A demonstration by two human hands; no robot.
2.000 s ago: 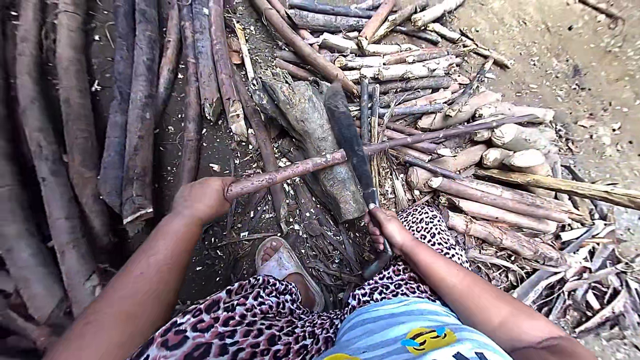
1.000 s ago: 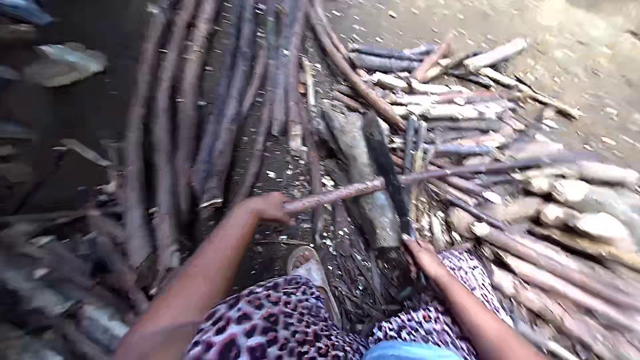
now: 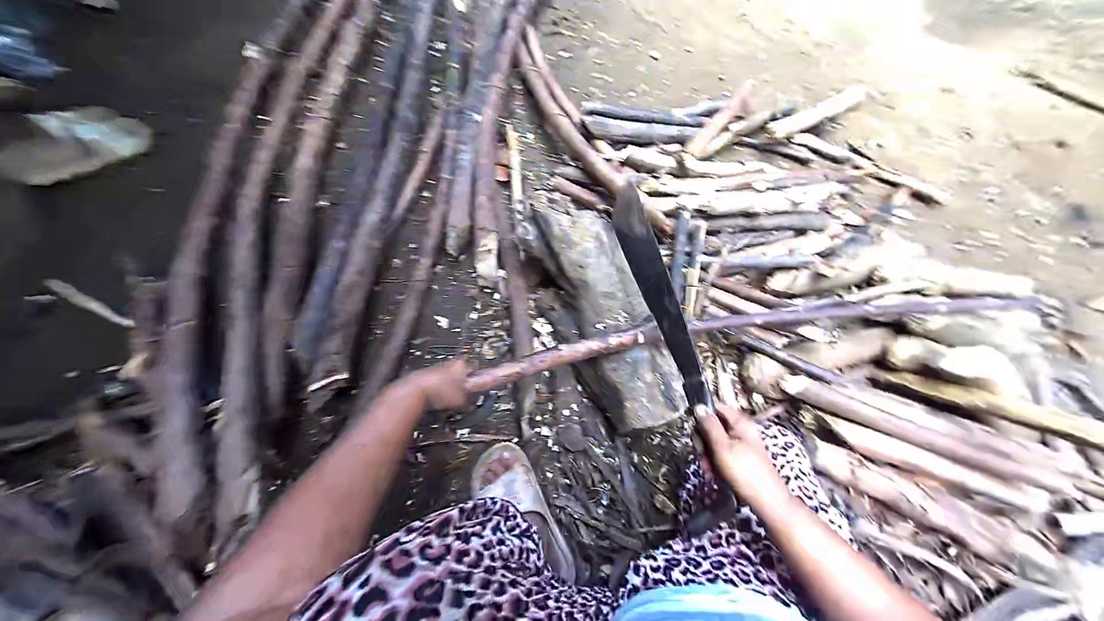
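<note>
My left hand is closed around the near end of a long thin branch, which slants up to the right across a thick wooden log. In my right hand is the handle of a machete. Its dark blade points up and slightly left, crossing the branch above the log; whether the edge touches the bark cannot be told. The branch's far end lies over the cut sticks at the right.
Long uncut branches lie side by side on the left. Short cut sticks are piled ahead and right. My sandalled foot stands left of the log's near end. A pale sheet-like piece lies at the far left.
The view has swung left since the first frame. Both hands keep their holds, and the machete still crosses the branch over the log.
</note>
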